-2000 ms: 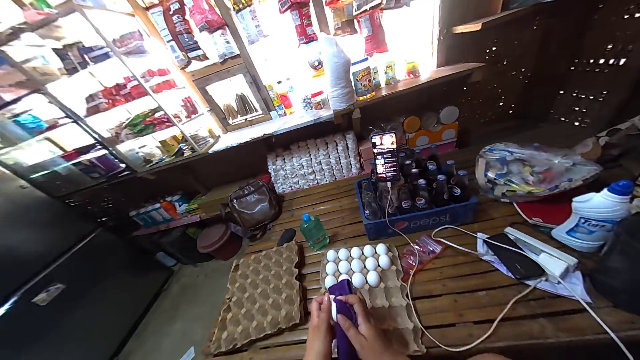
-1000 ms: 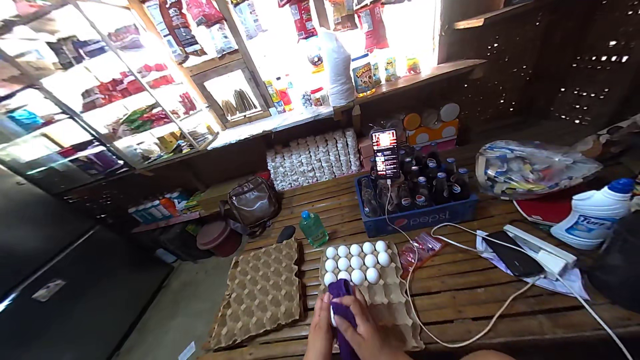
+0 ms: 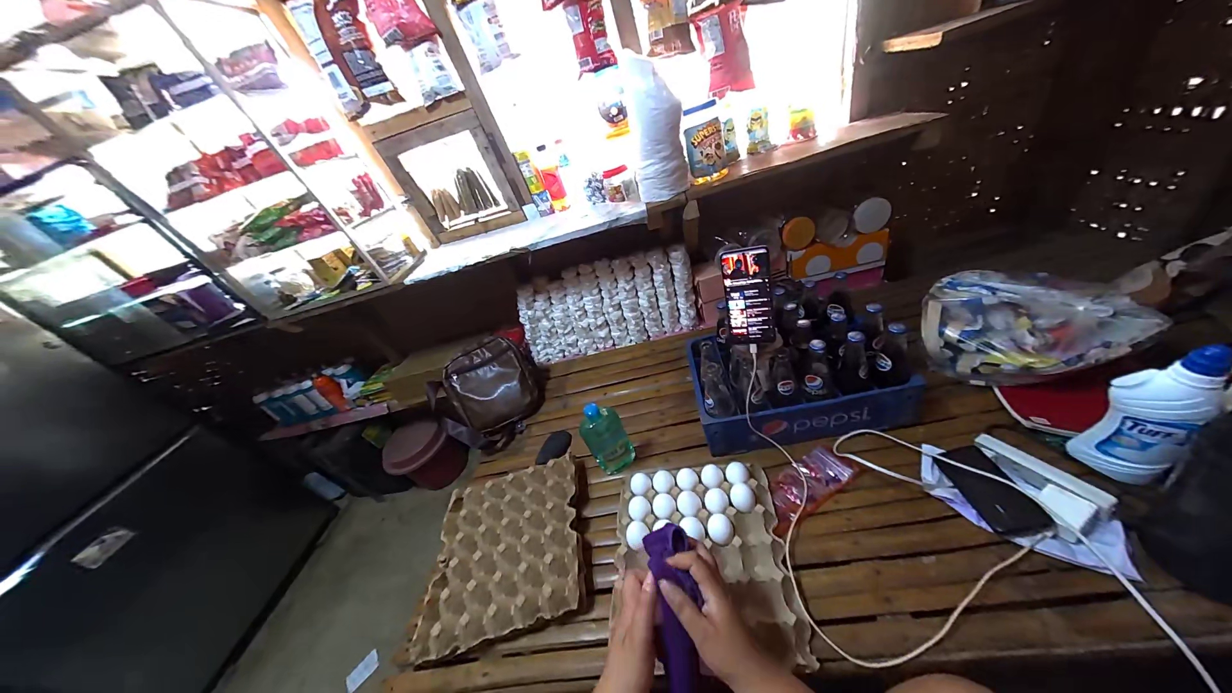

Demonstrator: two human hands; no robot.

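Note:
Both my hands hold a purple cloth (image 3: 679,645) over the near part of a cardboard egg tray (image 3: 760,568). My left hand (image 3: 632,626) presses against the cloth's left side, and my right hand (image 3: 712,616) pinches it from the right with thumb and fingers. Whether an egg is inside the cloth cannot be seen. White eggs (image 3: 688,502) stand in rows in the far part of the tray, just beyond the cloth. An empty cardboard egg tray (image 3: 510,558) lies to the left. Beyond the trays stands a bottle of green liquid (image 3: 606,439).
A blue Pepsi crate (image 3: 818,423) of bottles stands behind the tray, with a lit phone (image 3: 748,295) propped at it. A white cable (image 3: 804,616) loops over the slatted wooden table at right, near a power strip (image 3: 1044,481), a dark phone (image 3: 991,491) and a white jug (image 3: 1150,414).
The hands and cloth stay over the near part of the tray, with only small finger movements. The picture on the propped phone's screen has changed.

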